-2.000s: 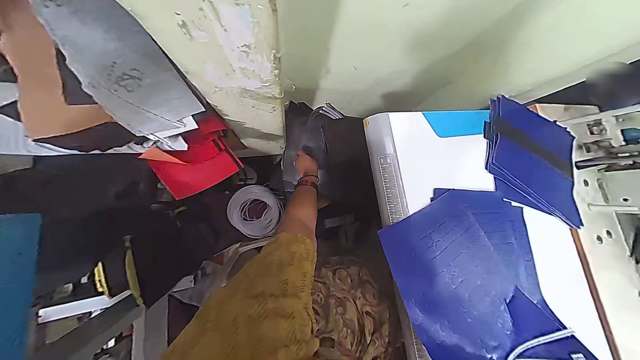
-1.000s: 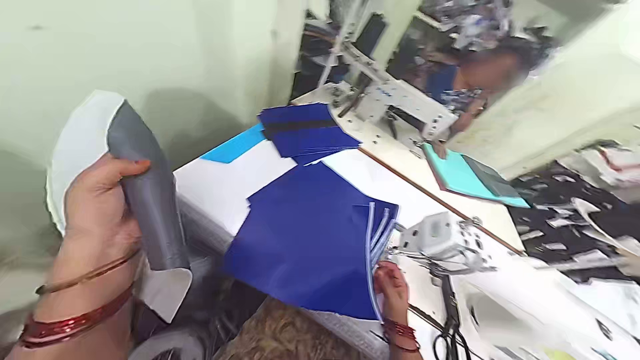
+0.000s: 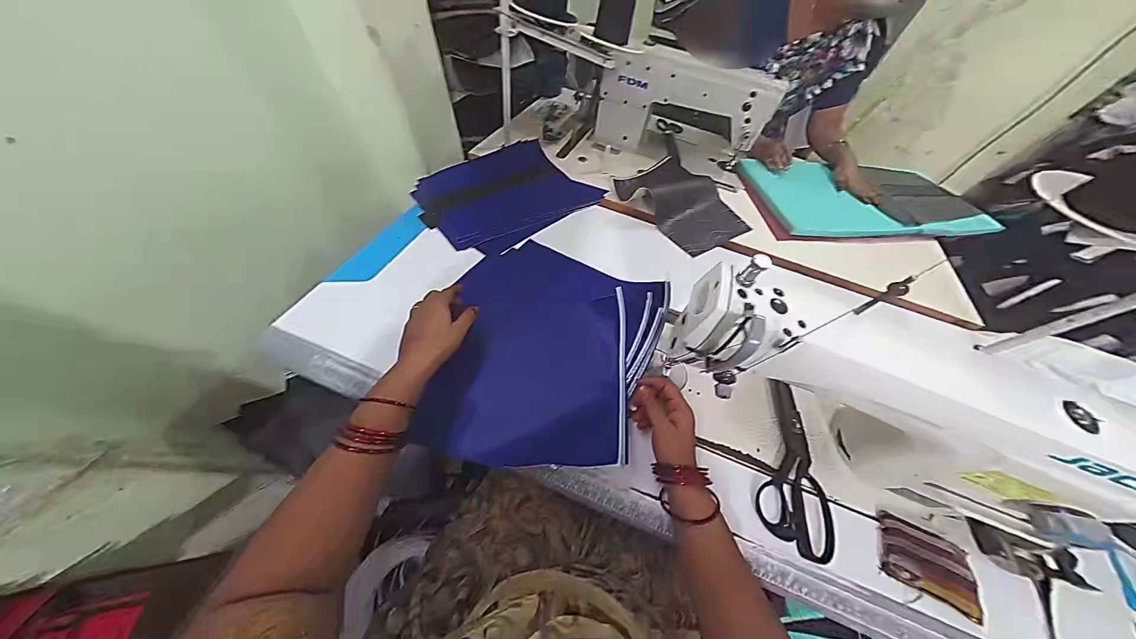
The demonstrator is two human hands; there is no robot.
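Note:
Dark blue sheets with white piping along their right edges (image 3: 532, 364) lie on the white sewing table (image 3: 346, 319). My left hand (image 3: 437, 330) rests at their left edge, fingers apart, on or just over the top sheet. At the piped right edge is my right hand (image 3: 658, 410), its fingers bent close to the piping; whether they pinch it is unclear. The needle end of a white industrial sewing machine (image 3: 723, 324) stands just right of the sheets. Black-handled scissors (image 3: 796, 488) lie below the machine arm.
Behind is a stack of blue pieces with a black band (image 3: 506, 195), beside a grey piece (image 3: 692, 209). Across the table a co-worker's hands touch turquoise sheets (image 3: 799, 200) near a second sewing machine (image 3: 674, 93). A striped pouch (image 3: 927, 564) lies at the right.
My left hand no longer holds the grey and white pieces seen one second ago and is now at the blue sheets. My right hand remains by the piping. The view has turned right since two seconds ago.

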